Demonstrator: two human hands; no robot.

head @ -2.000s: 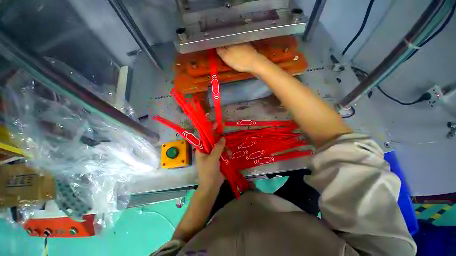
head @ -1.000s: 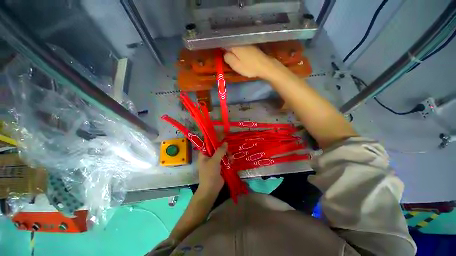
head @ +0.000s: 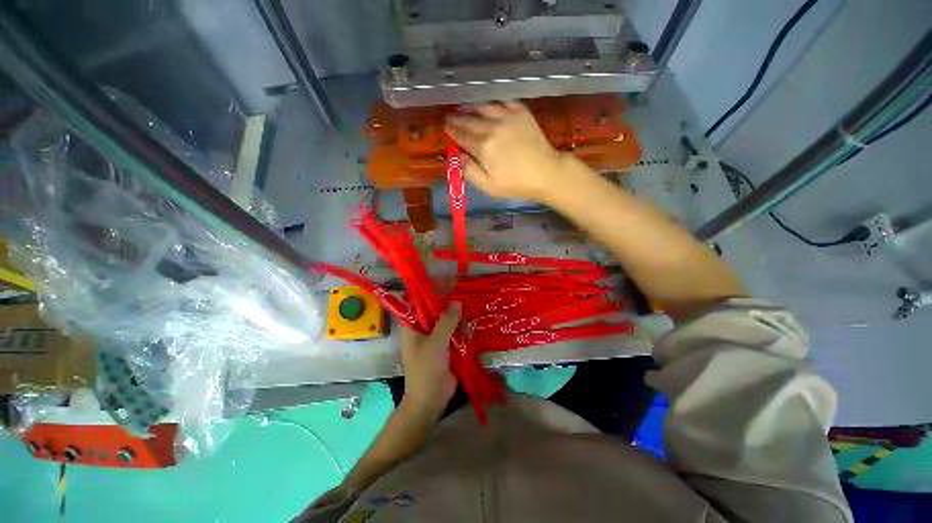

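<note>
My left hand [head: 431, 352] is shut around a bundle of red strips [head: 407, 264] at the front edge of the press table. My right hand [head: 506, 148] is at the front of the orange fixture [head: 588, 133], under the press head [head: 521, 80]. Its fingers are on the upper end of one red strip [head: 457, 194], which hangs down from the fixture towards my left hand. Whether the fingers grip the strip or press it down is partly hidden. More red strips [head: 542, 296] lie in a pile on the table, to the right of my left hand.
A yellow box with a green button [head: 355, 312] sits at the table's front left. Crumpled clear plastic [head: 194, 276] lies further left, over an orange-red control box [head: 102, 445]. Grey posts [head: 153, 153] flank the press. A blue bin [head: 651, 427] shows low on the right.
My right hand has drawn back slightly from under the press head, and its fingers now show. The bundle in my left hand has shifted slightly, its loose left strip swinging lower.
</note>
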